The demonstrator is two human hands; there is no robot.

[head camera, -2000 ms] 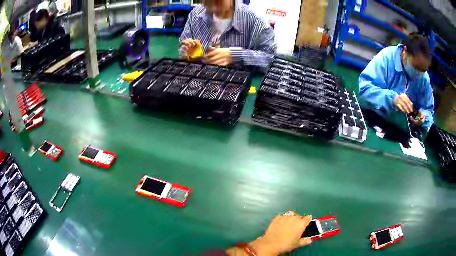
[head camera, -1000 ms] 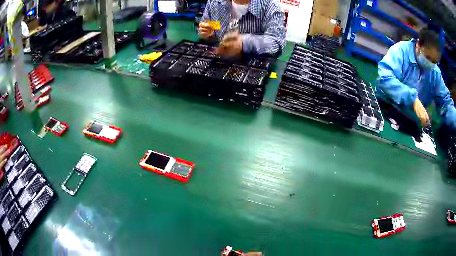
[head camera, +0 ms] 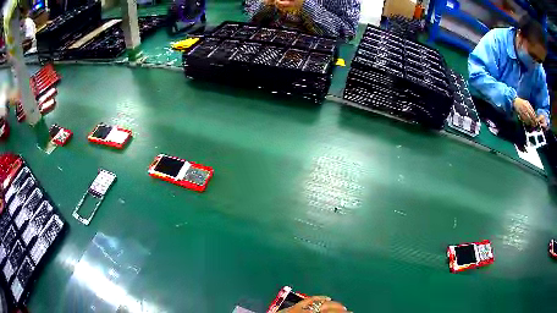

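Observation:
A red-rimmed keypad phone (head camera: 286,298) with a dark screen is at the bottom edge, partly cut off. My right hand (head camera: 316,305) is beside it on the right, its fingers closed on the phone; only the fingers show, with a small pale ring or patterned cover on one. The rest of the hand and the phone's lower part are out of the picture. A small pale grey piece (head camera: 244,310), unclear, shows just left of the phone. My left hand is not in view.
Red phones lie at centre left (head camera: 181,172), farther left (head camera: 110,135) and at right (head camera: 470,255). A silver-grey frame (head camera: 95,195) and black parts tray (head camera: 30,229) are at left. Black tray stacks (head camera: 259,58) stand opposite, before seated workers.
The phone that a hand was gripping on the green surface at lower right is gone from there. A phone is now held at the bottom edge. The view has tilted down.

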